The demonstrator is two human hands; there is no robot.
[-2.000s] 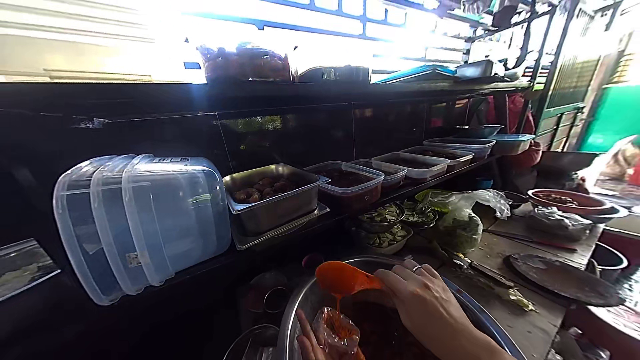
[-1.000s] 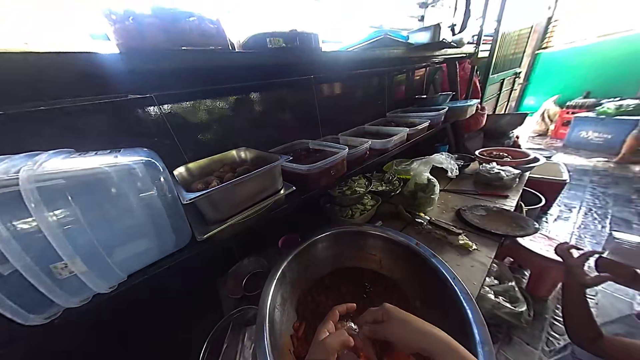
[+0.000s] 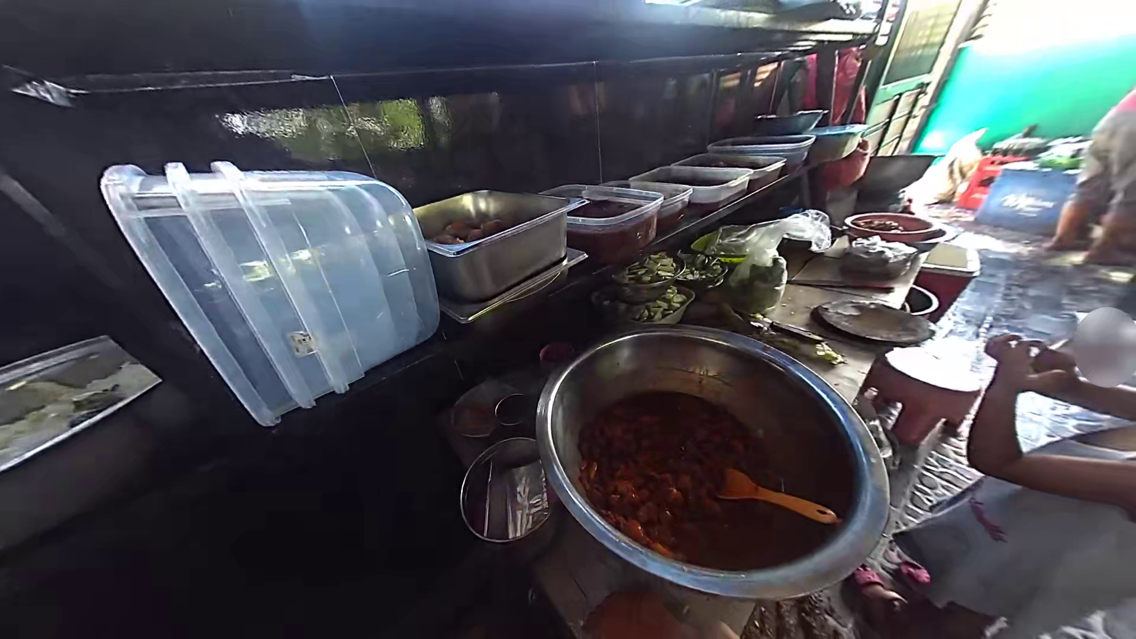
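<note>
A large steel basin holds a red-brown stew of small chunks in sauce. An orange plastic ladle rests in it, its handle reaching toward the right wall. Neither my left hand nor my right hand can be made out in this view. A rounded brownish shape shows at the bottom edge below the basin; what it is cannot be told. Left of the basin stands a round container with clear plastic in it. Bowls of cut green vegetables and a knotted plastic bag of greens sit behind the basin.
Clear plastic lids stand on the shelf beside a steel food pan and several plastic tubs. A round board lies on the wooden table. Another person's raised hands are at the right, near a red stool.
My hands, over the basin a second ago, have gone out of view. The orange ladle, held by my right hand two seconds ago, lies in the stew. More of the other person shows at right.
</note>
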